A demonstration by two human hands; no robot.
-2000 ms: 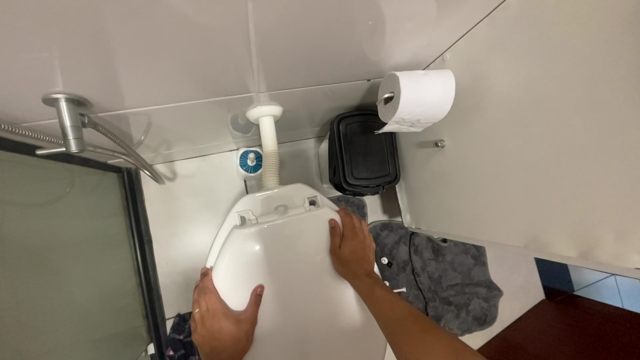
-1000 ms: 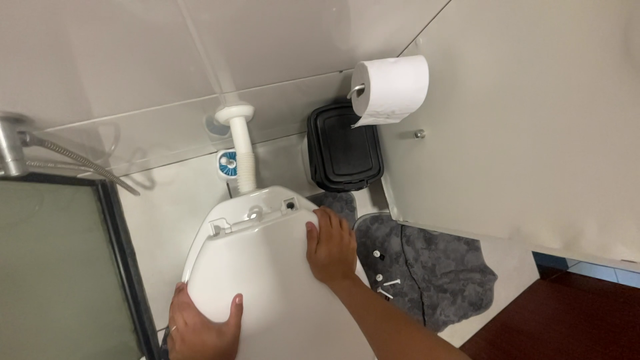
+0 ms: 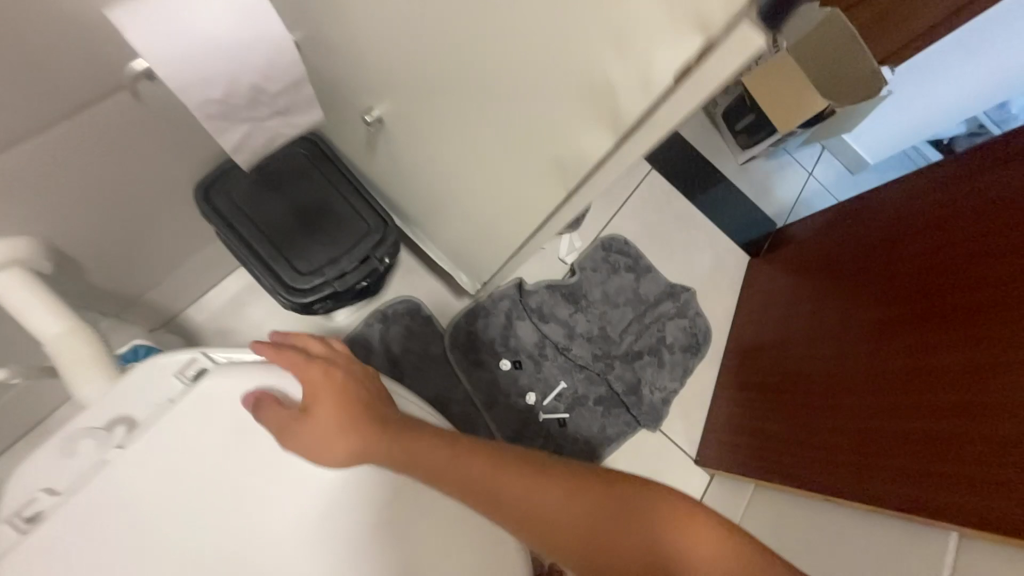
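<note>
My right hand (image 3: 324,404) rests on the right edge of a white toilet seat lid (image 3: 240,480), near its hinge end, thumb on top and fingers over the rim. My left hand is out of the frame. Hinge slots show in the white part at the lid's rear, by the white flush pipe (image 3: 56,320). On a grey bath mat (image 3: 632,320) to the right lie two white plastic bolts (image 3: 554,393), (image 3: 554,416), white nuts (image 3: 530,398), (image 3: 505,365) and small black pieces (image 3: 518,365).
A black lidded bin (image 3: 300,220) stands by the wall under a toilet paper roll (image 3: 228,72). A pale cabinet panel (image 3: 496,104) is beside it. At the right are a dark red-brown wooden door (image 3: 872,344) and an open cardboard box (image 3: 840,68).
The view has swung far to the right, and my left hand has left the frame. My right hand is still on the lid's edge.
</note>
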